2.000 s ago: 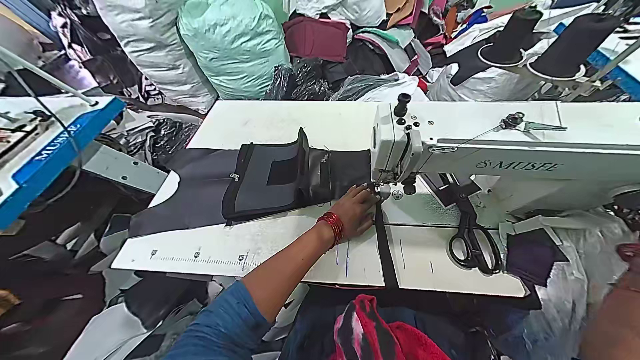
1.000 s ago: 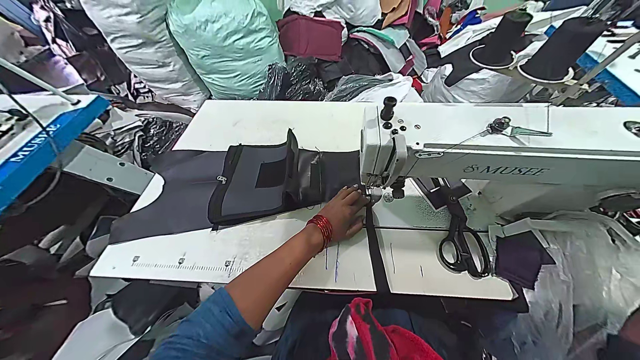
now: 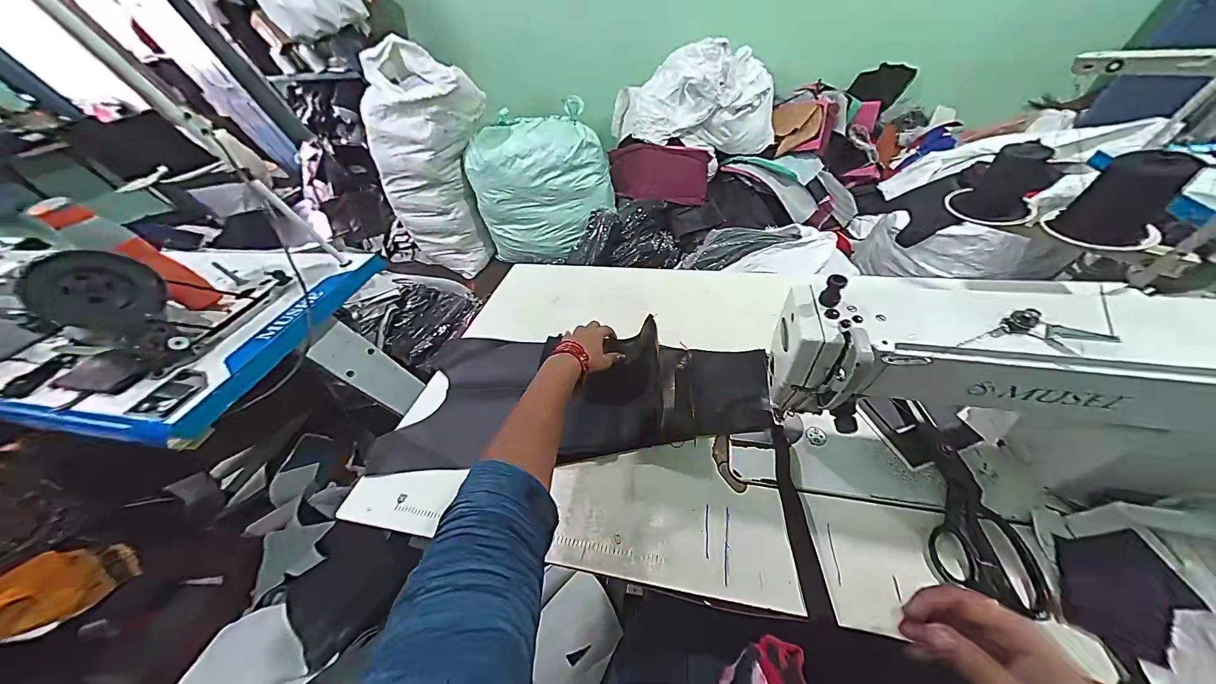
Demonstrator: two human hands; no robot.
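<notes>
My left hand (image 3: 594, 348), with red bangles at the wrist, grips a raised flap of the black fabric piece (image 3: 494, 404) on the sewing table. The fabric's right end lies by the needle area of the white sewing machine (image 3: 822, 351). A narrow black strip (image 3: 801, 532) runs from there to the table's front edge. My right hand (image 3: 983, 635) is at the lower right, blurred, just below the handles of black scissors (image 3: 978, 532); whether it touches them I cannot tell. The scissors lie on the machine bed.
A second sewing machine with a blue-edged table (image 3: 275, 332) stands at the left. Behind the table are a white sack (image 3: 423, 152), a mint-green sack (image 3: 540, 185) and heaped fabric scraps. Black thread cones (image 3: 1126, 199) stand at the right. Offcuts (image 3: 351, 560) cover the floor at lower left.
My left hand has moved left from beside the needle area onto the fabric's flap. My right hand has come into view at the lower right. The view has tilted up.
</notes>
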